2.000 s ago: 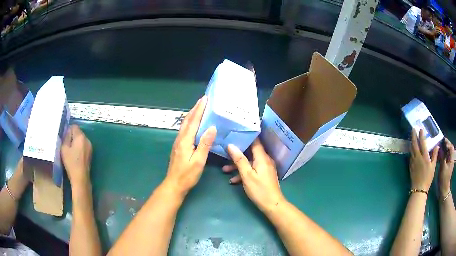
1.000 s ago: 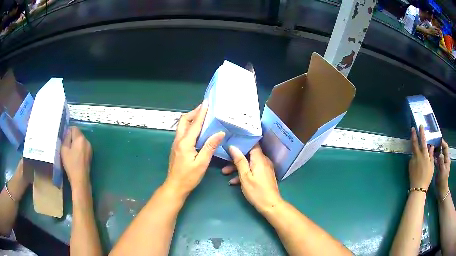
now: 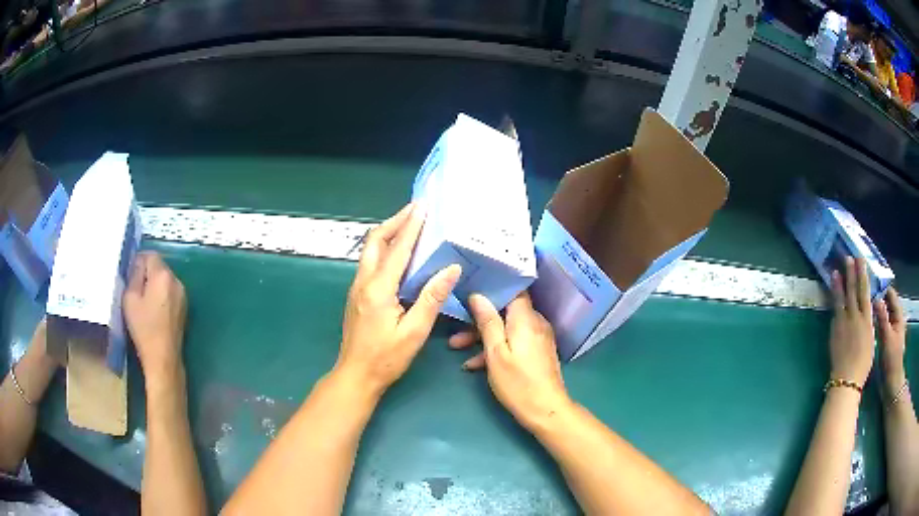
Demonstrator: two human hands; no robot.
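A white and light blue printed carton [image 3: 474, 207] is held tilted above the green worktop, its near end face turned towards me. A bit of a flap shows behind its far end. My left hand [image 3: 388, 302] grips its left side, thumb on the near end. My right hand [image 3: 519, 353] holds it from below at the near end, thumb on the end face. A standing open carton [image 3: 576, 282] is right beside it, with its brown inside and raised lid flap showing. The carton's underside and the right fingertips under it are partly hidden.
A scuffed pale metal strip [image 3: 252, 234] crosses the green worktop [image 3: 272, 333]. A chipped white post [image 3: 705, 76] rises behind the open carton. At left, another person's hands hold a carton [image 3: 93, 242] beside an open one [image 3: 35, 227]. At right, other hands hold a carton [image 3: 838, 237].
The held carton has shifted slightly right and tilted a little, still in both my hands. The standing open carton has moved slightly right. The right neighbour's carton has been turned.
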